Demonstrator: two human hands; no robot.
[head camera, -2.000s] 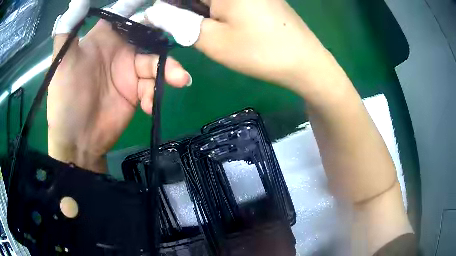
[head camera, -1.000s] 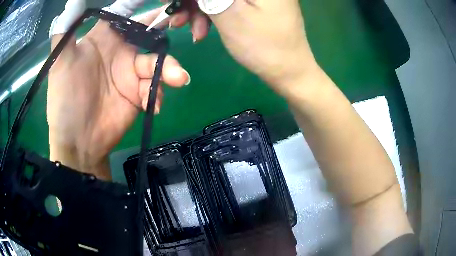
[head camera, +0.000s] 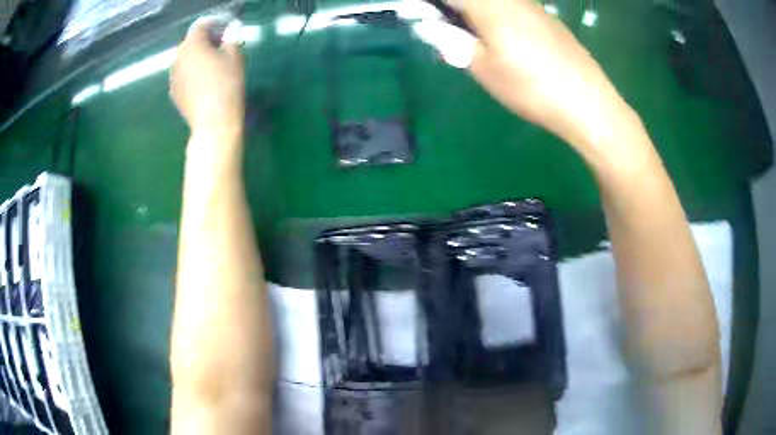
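Note:
A black phone middle frame (head camera: 374, 143) lies on the green mat at upper centre, its holed plate towards me and its far bar near the top edge. My left hand (head camera: 208, 81) is at upper left, away from this frame, blurred, with fingers curled and white finger cots at the tips; whether it holds anything is unclear. My right hand (head camera: 510, 51) is at the top, right of the frame, with white finger cots. It is closed around a dark slim handle, seemingly the trimming knife (head camera: 448, 12); the blade cannot be made out.
Two stacks of black frames stand side by side near me, the left stack (head camera: 373, 234) and the right stack (head camera: 549, 314), on a white foam sheet (head camera: 587, 293). White stacked trays (head camera: 61, 246) are at far left. Shiny clear plastic (head camera: 111, 19) is at upper left.
The black frame held up close by my left hand has been let go and now a frame lies on the mat. My left hand has moved away forward; the right has moved right. The view has shifted.

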